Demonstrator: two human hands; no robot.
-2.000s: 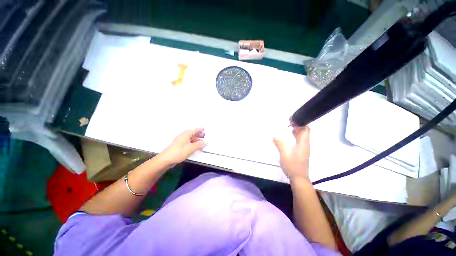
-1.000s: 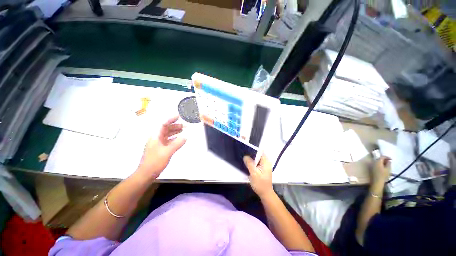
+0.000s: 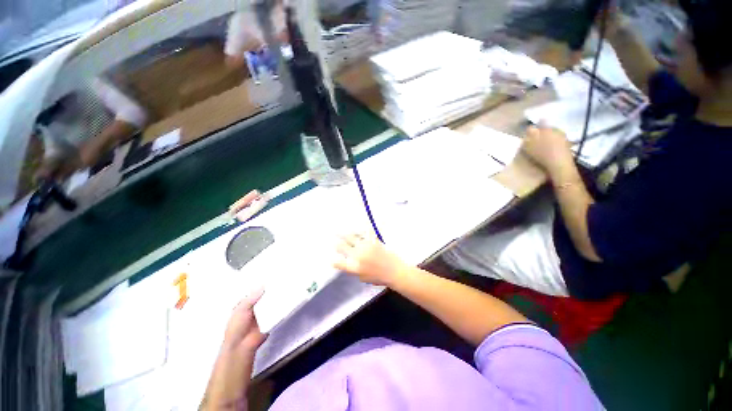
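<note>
A white panel (image 3: pixel 298 277) is tilted above the front of the white bench, blending into it, with a small green mark and a grey shaded area below. My left hand (image 3: pixel 241 331) holds its left end, thumb up. My right hand (image 3: pixel 365 258) holds its right end, fingers over the top. The panel hides the lower part of the round screw dish (image 3: pixel 250 244). The black electric screwdriver (image 3: pixel 319 104) hangs beyond the bench's middle, away from my hands, its blue-black cord near my right hand.
An orange piece (image 3: pixel 181 290) and flat white sheets (image 3: pixel 120 341) lie at left. A pinkish box (image 3: pixel 248 205) and clear plastic bag (image 3: pixel 325 164) are at the back edge. White stacked panels (image 3: pixel 433 80) stand back right. A seated coworker (image 3: pixel 642 201) handles white pieces at right.
The panel, raised in my right hand with its printed face showing one second ago, is lower and in both hands. My left hand has closed on it. The view has swung right.
</note>
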